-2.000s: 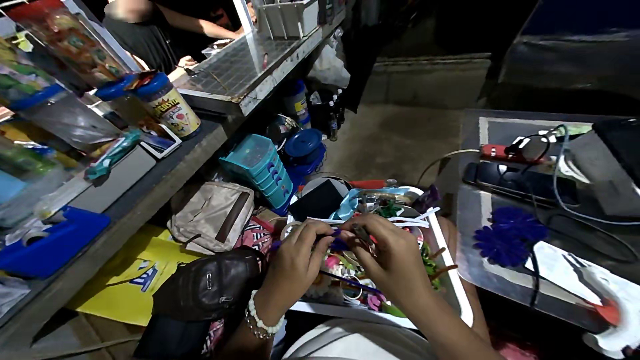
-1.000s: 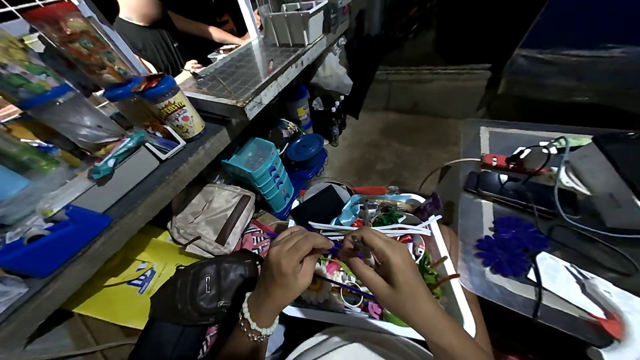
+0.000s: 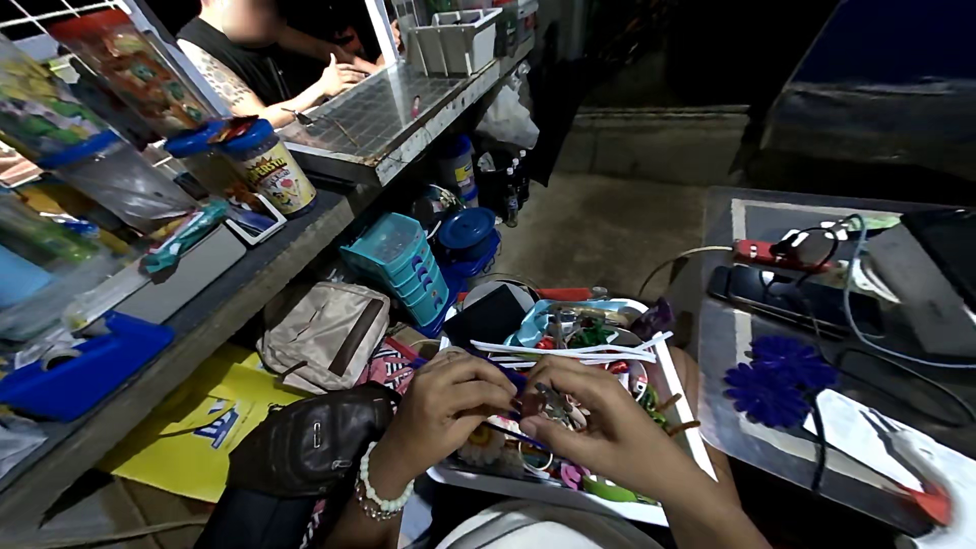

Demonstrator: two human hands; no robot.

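Above a white plastic tray (image 3: 690, 438) on my lap, both hands are close together. My left hand (image 3: 450, 408) pinches a thin dark purple-blue stem, which looks like a pipe cleaner (image 3: 521, 436). My right hand (image 3: 583, 412) grips the same piece, its fingers curled near the left fingertips; the part between the fingers is mostly hidden. White stems (image 3: 564, 351) lie across the tray, over a jumble of small craft pieces and a light blue basket (image 3: 534, 324). A dark blue fuzzy flower (image 3: 778, 381) lies on the table to the right.
The right table (image 3: 717, 320) holds a power strip (image 3: 778, 255), cables, a dark phone (image 3: 793, 297) and pliers (image 3: 900, 442). At left are a shelf with jars (image 3: 271, 171), a blue tape dispenser (image 3: 91, 366), a beige backpack (image 3: 328, 332) and teal drawers (image 3: 404, 267). Another person (image 3: 259, 69) sits beyond the counter.
My hands stay together over the tray, with slightly shifted fingers. The other person's upper body and hands have come further into view behind the counter.
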